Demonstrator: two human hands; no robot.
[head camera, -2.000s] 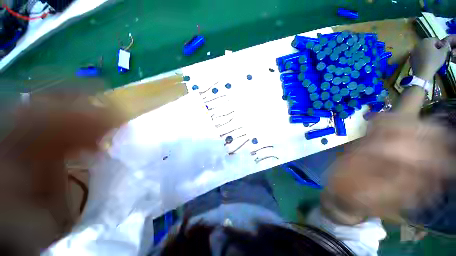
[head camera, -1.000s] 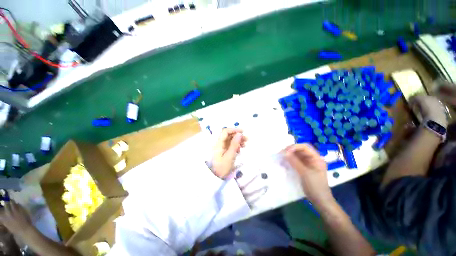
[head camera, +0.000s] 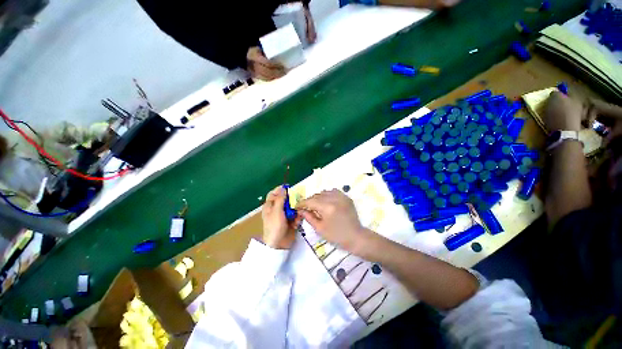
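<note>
My left hand (head camera: 276, 219) holds a blue battery cell (head camera: 289, 210) upright between thumb and fingers, with a thin red lead at its top. My right hand (head camera: 333, 217) is beside it, fingertips pinched at a small pale-yellow piece (head camera: 296, 198) against the cell. Its exact fit is hard to see. Dark lead wires (head camera: 353, 279) lie in a row on the white paper below my hands. A large heap of blue cells (head camera: 464, 157) with grey-green ends lies to the right. Dark discs (head camera: 376, 269) lie on the paper.
An open carton (head camera: 121, 293) of yellow pieces stands at lower left. The green belt (head camera: 239, 184) carries wired cells (head camera: 176, 228). Another worker's arms (head camera: 565, 146) are at right. Across the belt, a person's hands (head camera: 267, 65) hold white boxes (head camera: 282, 45). Black equipment (head camera: 144, 140) stands upper left.
My hands were apart and seemingly empty over the paper; they are now together at a blue cell held in my left hand. The view has shifted, and a person across the belt shows.
</note>
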